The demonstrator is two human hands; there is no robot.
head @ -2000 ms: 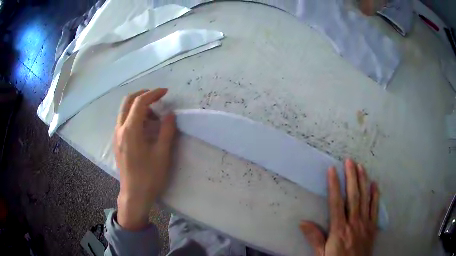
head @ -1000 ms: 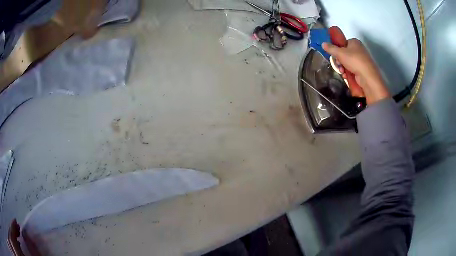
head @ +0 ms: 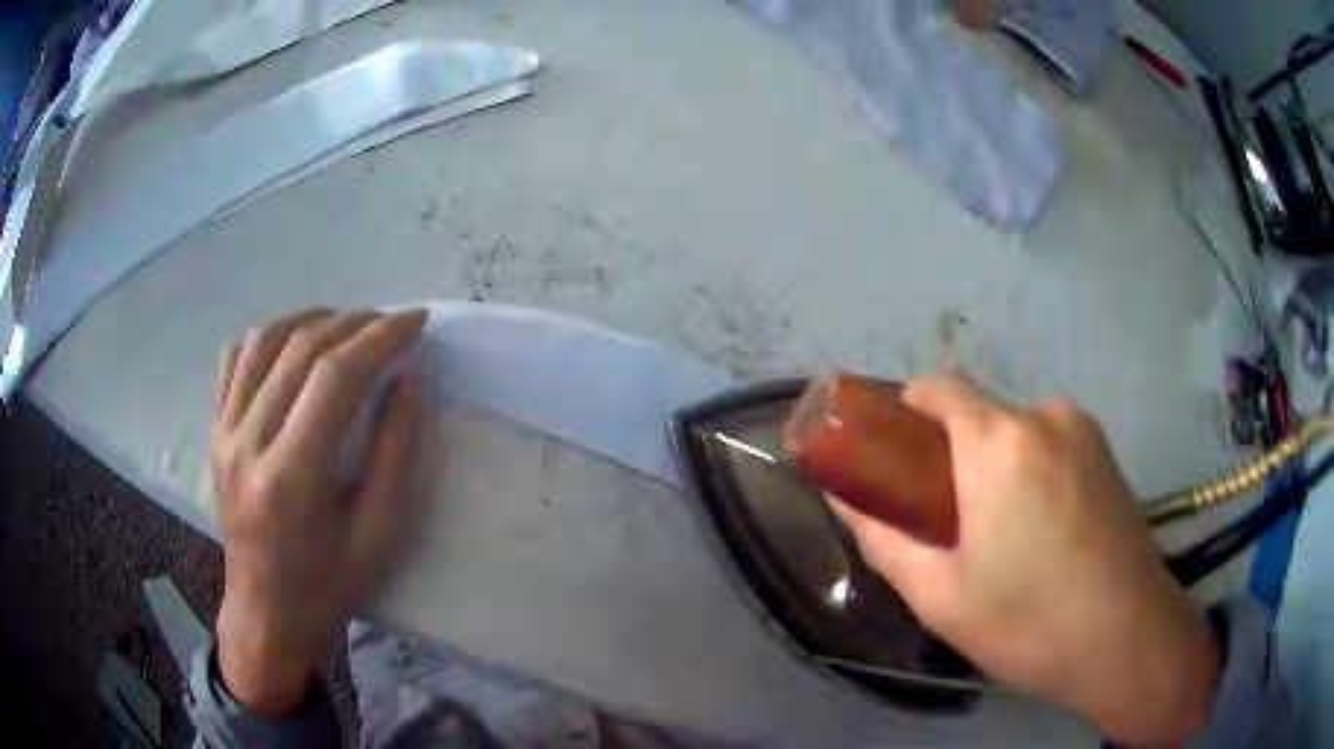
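Note:
A pale grey-lilac collar piece [head: 556, 378] lies on the off-white pressing table. My right hand [head: 1010, 512] grips the reddish-brown handle of the dark electric iron [head: 775, 512]. The iron's pointed front lies over the right part of the collar piece, and its body hides the piece's right end. My left hand [head: 315, 454] lies over the piece's left end, fingers bent and close together. The fingers hide that end, so I cannot tell whether they pinch it or only press on it.
Whiter curved strips [head: 278, 147] lie at the upper left. A larger grey-lilac fabric panel [head: 936, 110] lies at the far side. Scissors [head: 1255, 398] lie at the right edge, near the yellowish coiled cord [head: 1236, 480]. The table [head: 615, 176] has dark specks.
My right hand has taken hold of the iron and moved it from the right side onto the collar piece. The view has swung back left, and my left hand shows fully again.

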